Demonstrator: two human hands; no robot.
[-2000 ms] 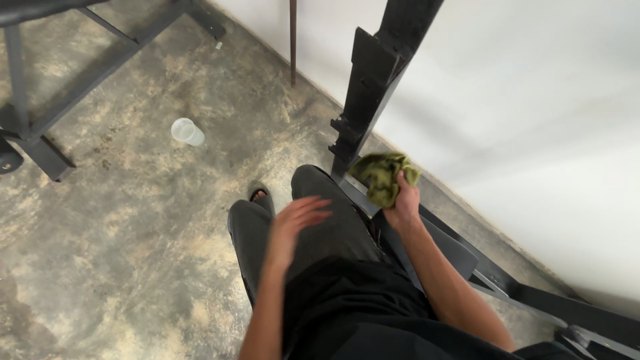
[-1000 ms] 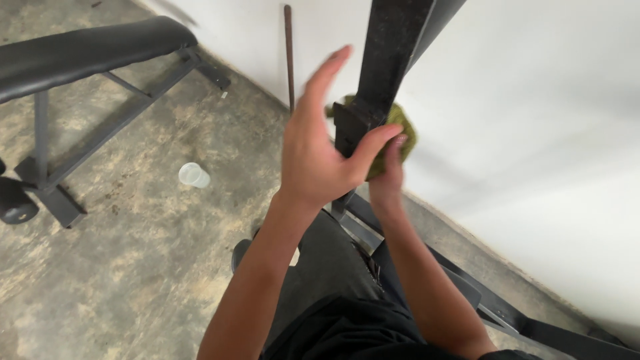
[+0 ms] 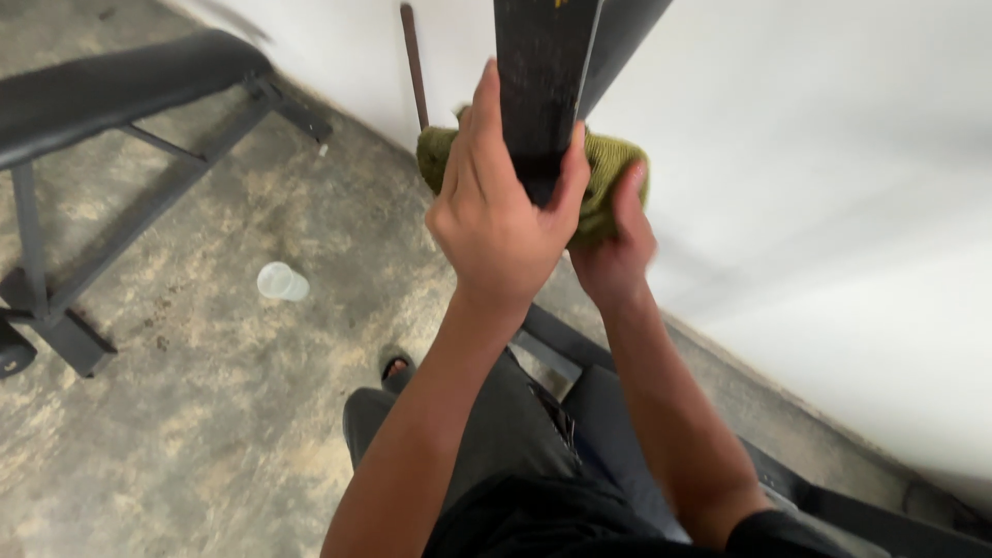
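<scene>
A black metal upright post [image 3: 542, 85] rises at the top centre. My left hand [image 3: 508, 201] grips its lower visible part from the near side, fingers along its left edge and thumb on its right edge. An olive-green cloth [image 3: 612, 178] is bunched around the far side of the post and shows on both sides of it. My right hand [image 3: 620, 248] holds the cloth at the right of the post, thumb on top. The post's far face, and the cloth against it, are hidden.
A black padded bench [image 3: 132, 85] on a grey metal frame stands at the left. A translucent plastic cup [image 3: 283, 281] is on the mottled concrete floor. A thin brown rod [image 3: 415, 70] leans by the white wall [image 3: 814, 155]. Dark padding and metal beams [image 3: 783, 473] lie beside my legs.
My left hand has come up from over my lap to the post and closed on it. The cloth, earlier bunched in my right hand beside the post, is now spread around its far side.
</scene>
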